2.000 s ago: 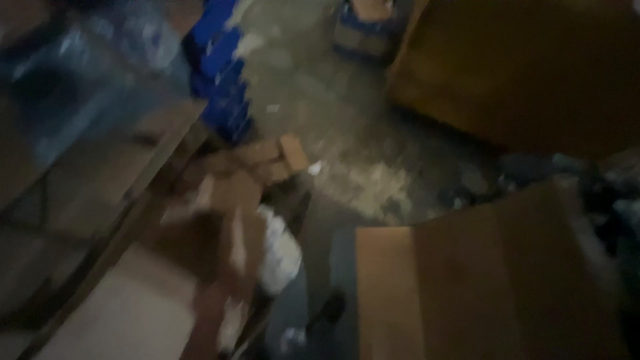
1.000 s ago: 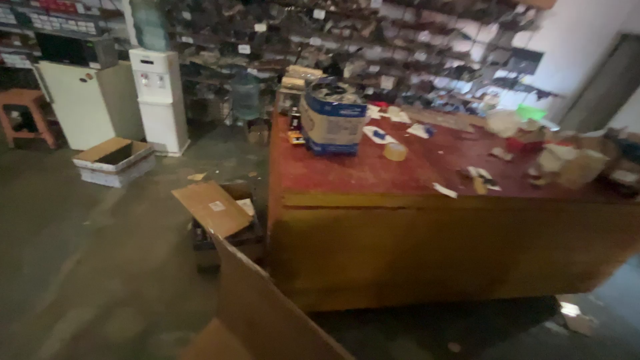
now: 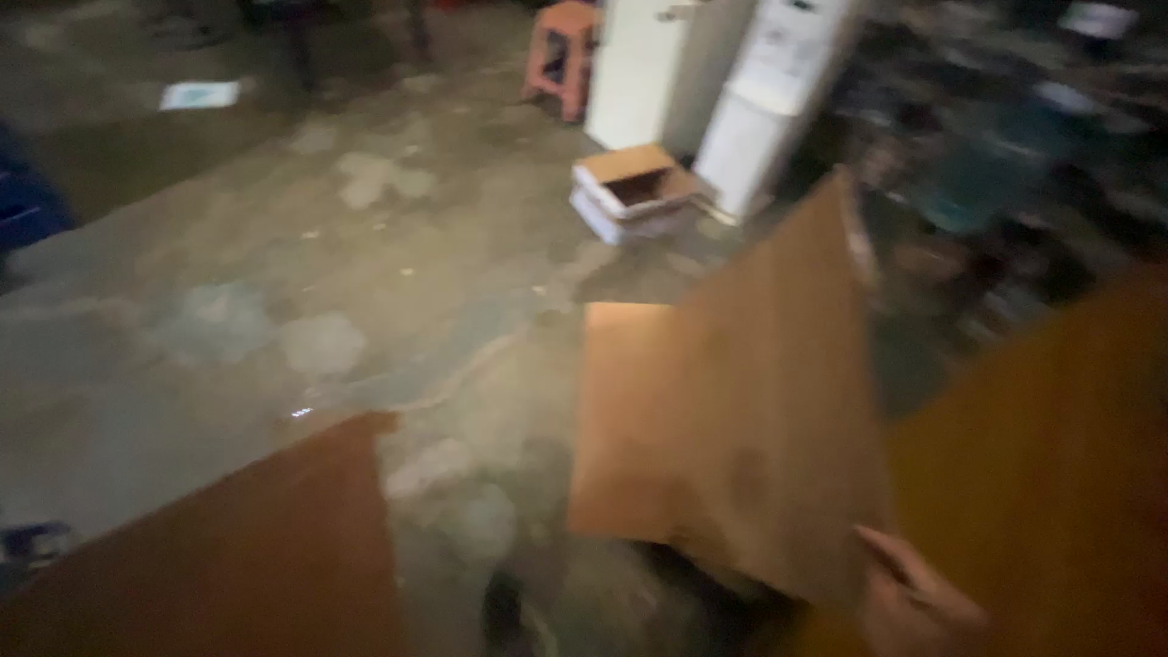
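Observation:
A large brown cardboard piece (image 3: pixel 748 411) stands upright at a slant, right of the middle of the head view. My right hand (image 3: pixel 917 593) grips its lower right edge, thumb and fingers around the board. My left hand is out of view. Another brown cardboard panel (image 3: pixel 274 547) reaches in from the lower left; what holds it is hidden. A dark shape, possibly a shoe, shows on the floor between the two pieces. The picture is blurred.
A yellow-brown table side (image 3: pixel 1049 456) rises close at the right. Ahead on the stained floor (image 3: pixel 438 338) lies an open cardboard box (image 3: pixel 639 196), before a white water dispenser (image 3: pixel 766 100) and a small fridge (image 3: pixel 639 73). An orange stool (image 3: pixel 561 59) stands beside them.
The view has swung left and down from the table top. My right hand now shows on the cardboard; no hand was plain in the earlier frames.

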